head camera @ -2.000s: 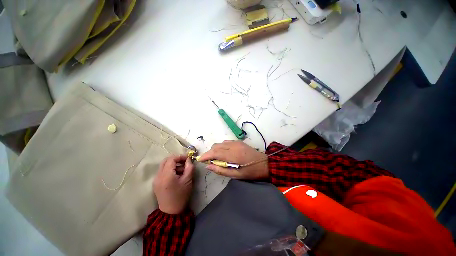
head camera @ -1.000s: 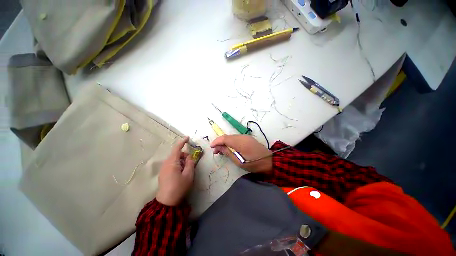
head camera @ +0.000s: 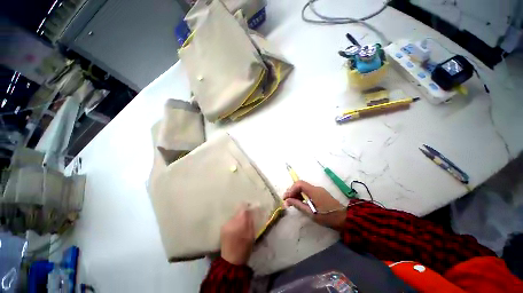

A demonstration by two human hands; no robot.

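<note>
The beige cloth bag (head camera: 200, 197) lies on the white table, with yellow binding showing at its lower right edge and a small pale sticker (head camera: 233, 168) on top. My left hand (head camera: 238, 233) is on the bag near that edge, its fingertips bent and blurred; whether it pinches cloth is unclear. My right hand (head camera: 314, 201) holds the slim pale yellow pen-shaped tool (head camera: 294, 173), tip pointing up and away, clear of the cloth. A thin wire runs back from the pen along the forearm.
Right of the pen lies a green-handled tool (head camera: 339, 181); further right are snips (head camera: 444, 164). Beyond are a yellow stick (head camera: 378, 109), a tool jar (head camera: 367, 75) and a power strip (head camera: 421, 74). Beige pieces (head camera: 226, 68) are piled at the back. Stacked cloth (head camera: 43, 189) stands at far left.
The view has tilted up and turned left. My left hand has moved from the bag's corner onto its cloth. The pen has moved off the corner since the earliest frame and stays in my right hand.
</note>
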